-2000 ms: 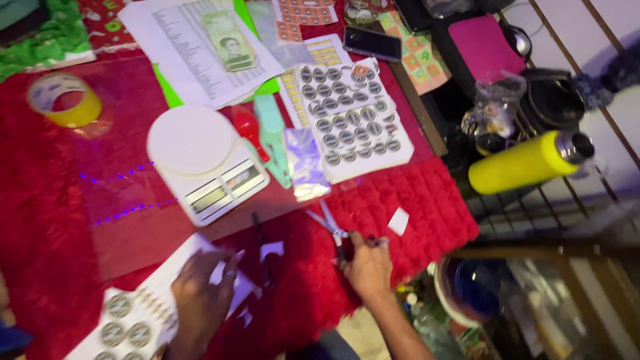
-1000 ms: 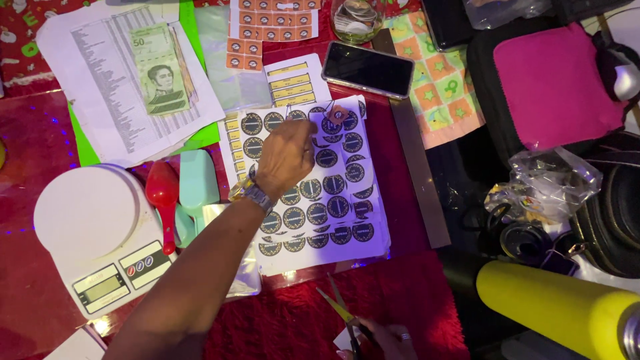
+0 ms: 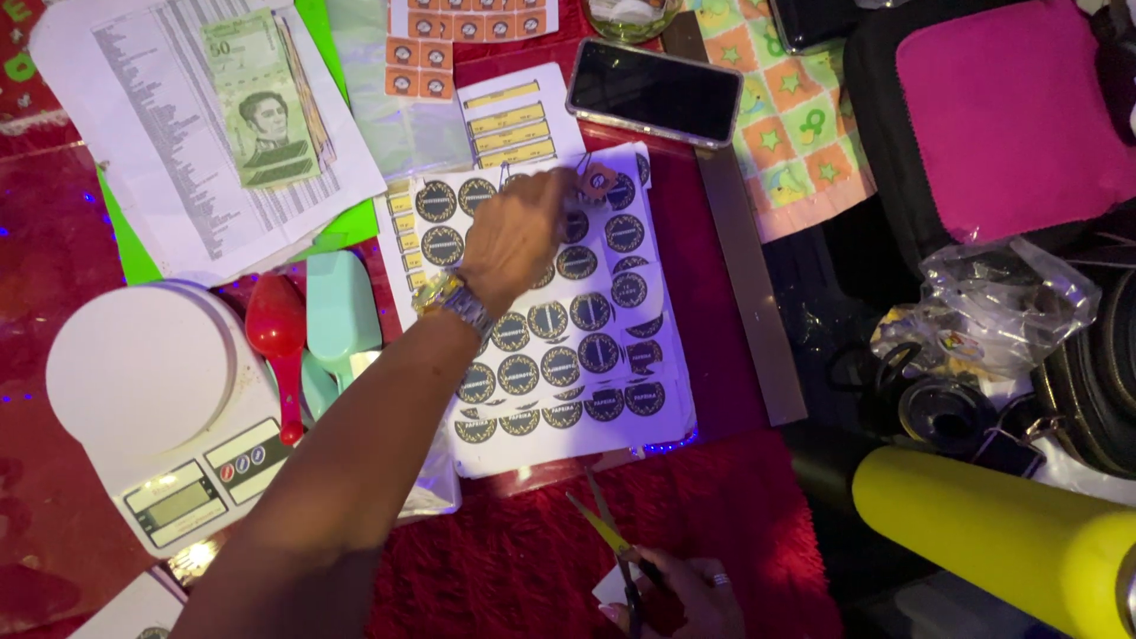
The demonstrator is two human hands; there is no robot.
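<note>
My left hand, with a watch on its wrist, is over the upper part of a stack of white sheets printed with round black labels. Its blurred fingertips are beside a small orange label piece; whether they pinch anything is unclear. At the bottom, my right hand holds scissors by the handles, blades slightly apart and pointing up-left. A small white paper piece shows beside the scissors and the right fingers; whether it is held cannot be told.
Left of the sheets are a white kitchen scale, a red scoop and a mint scoop. A banknote lies on printed papers. Beyond the stack is a phone. A yellow bottle lies at lower right.
My left hand has gone from the cut labels at lower left to the sheet stack, and since one second ago a little further up it. The view has shifted closer to the stack.
</note>
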